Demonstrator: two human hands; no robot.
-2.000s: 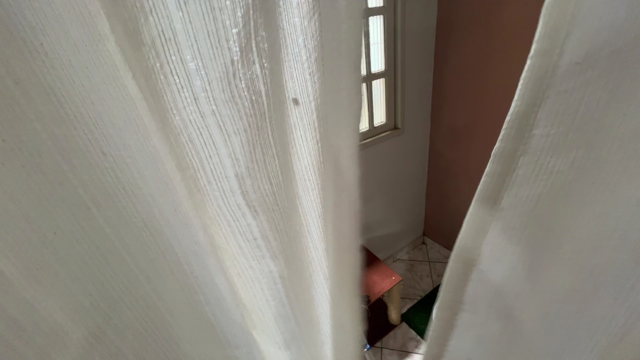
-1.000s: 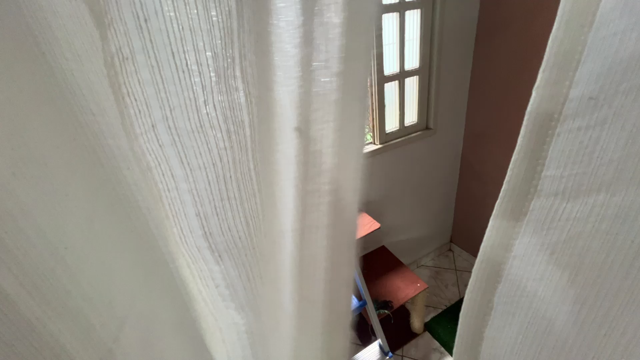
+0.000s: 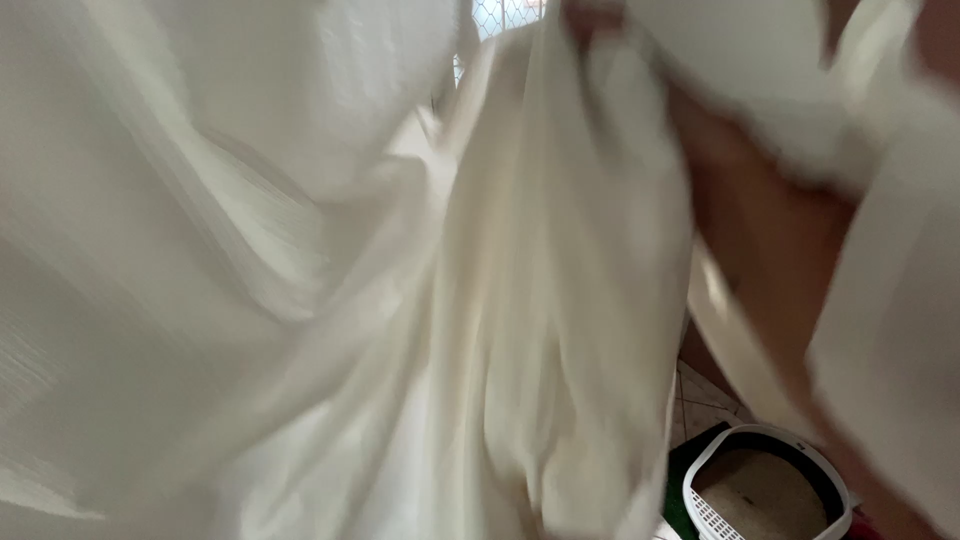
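Note:
Blurred, gathered folds of a white curtain point(image 3: 525, 262) fill the middle of the head view, with more pale fabric at the left and right. A brown shape point(image 3: 772, 240) at the right looks like part of my right arm, partly behind the fabric, but blur leaves this unsure. At the top, a small reddish-brown patch point(image 3: 596, 22) touches the bunched cloth; whether it is my right hand cannot be told. My left hand is not visible.
A white-rimmed oval tray or basin point(image 3: 844, 480) with sandy-brown contents stands at the lower right, beside green matting point(image 3: 679, 491) on a tiled floor point(image 3: 694, 401). Part of a window point(image 3: 502, 15) with hexagonal mesh shows at the top.
The curtain, hanging in long folds before, is now bunched and swinging across the middle. The view has shifted; the red-topped furniture is out of sight and the white-rimmed tray or basin has appeared.

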